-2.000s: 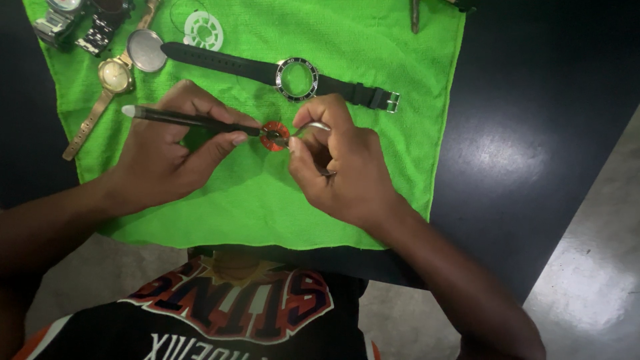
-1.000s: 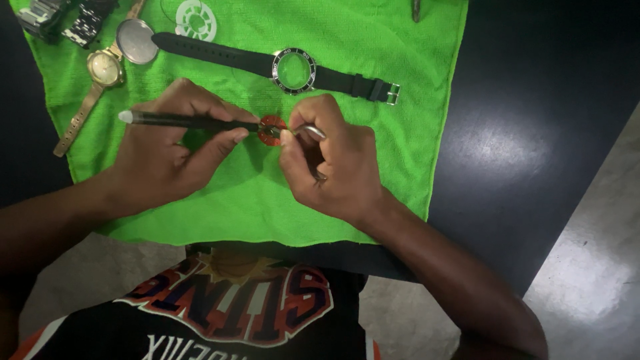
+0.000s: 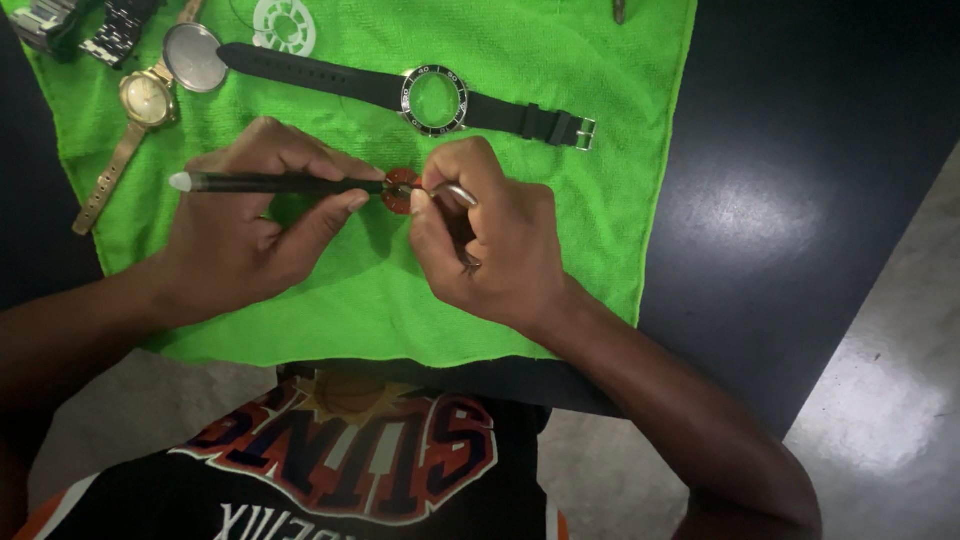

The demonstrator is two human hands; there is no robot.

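My left hand (image 3: 255,217) grips a black pen-like tool (image 3: 277,184) with a pale end; its other end meets a small red watch dial (image 3: 399,202) on the cloth. My right hand (image 3: 495,232) pinches a thin curved metal tool (image 3: 459,193) at the dial's right side. The fingertips hide part of the dial and both tool tips. Just above lies a watch case with a black numbered bezel (image 3: 435,100), its middle open to the green cloth, on a black strap (image 3: 322,75).
A green cloth (image 3: 360,322) covers part of a dark table (image 3: 720,247). At the upper left lie a gold watch (image 3: 146,99), a round metal disc (image 3: 195,57), a white spoked ring (image 3: 285,27), a black link bracelet (image 3: 116,34) and a silver watch (image 3: 45,22).
Both hands stay at the red dial with their tools. The right fingers and the curved tool have shifted slightly; nothing has plainly been let go.
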